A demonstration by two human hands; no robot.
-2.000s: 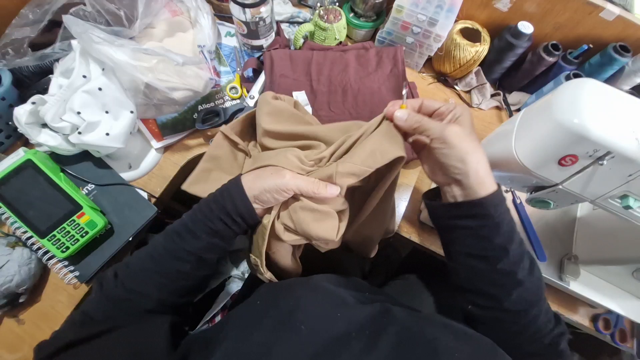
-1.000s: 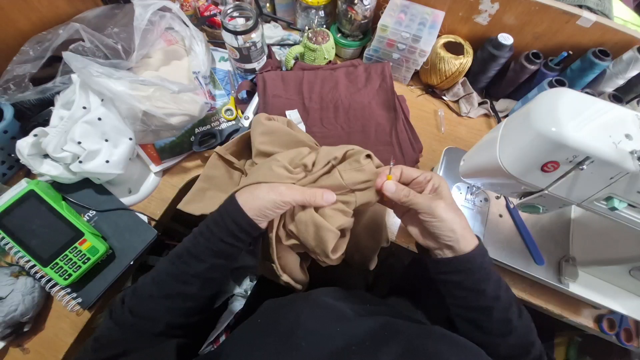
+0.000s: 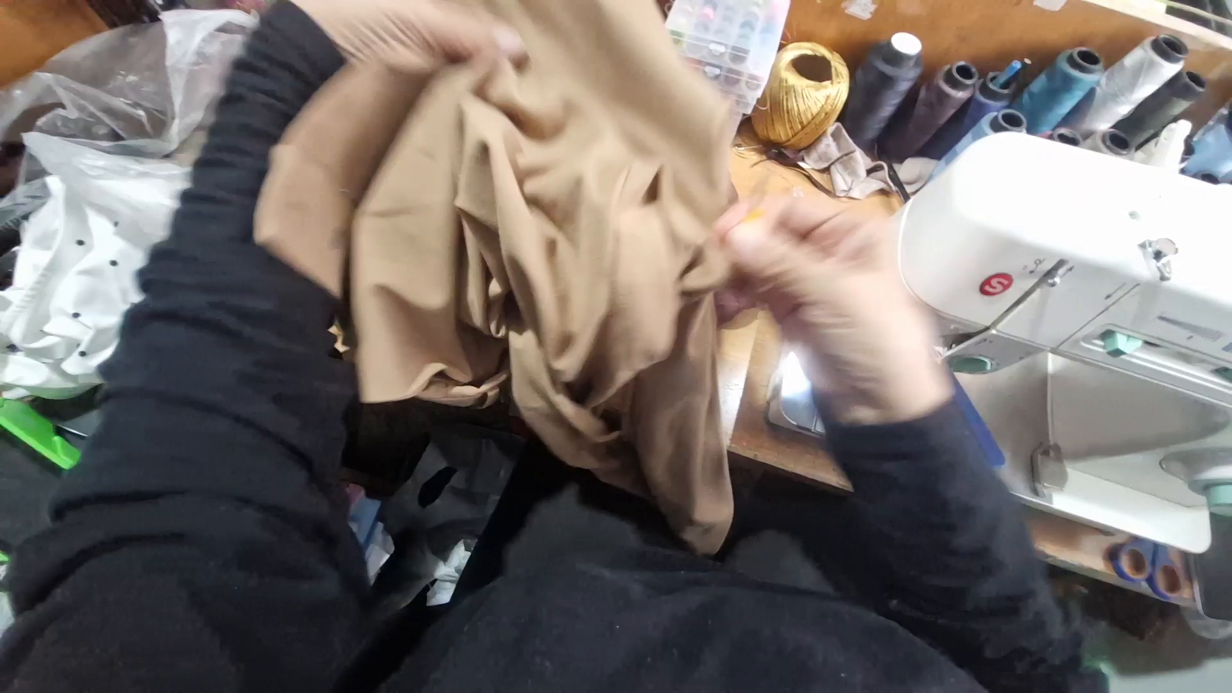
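Observation:
Tan fabric (image 3: 577, 260) hangs in loose folds between my hands, over the front edge of the table. My left hand (image 3: 414, 34) grips its upper left part, near the top of the view. At the right side of the fabric, my right hand (image 3: 828, 289) is closed on the cloth, blurred by motion. A small orange-yellow tip (image 3: 755, 215) shows at its fingertips; what it belongs to cannot be told now.
A white sewing machine (image 3: 1049, 241) stands at the right, with blue-handled scissors (image 3: 1150, 568) below it. Behind are thread cones (image 3: 881, 87), a ball of golden cord (image 3: 801, 94) and a clear plastic case (image 3: 727, 43). White dotted fabric (image 3: 87, 260) and a plastic bag (image 3: 125, 87) lie left.
My left hand has moved up and away from my body, lifting the tan fabric, which now hides where the maroon cloth lay. The fabric is more spread out. The view has shifted closer.

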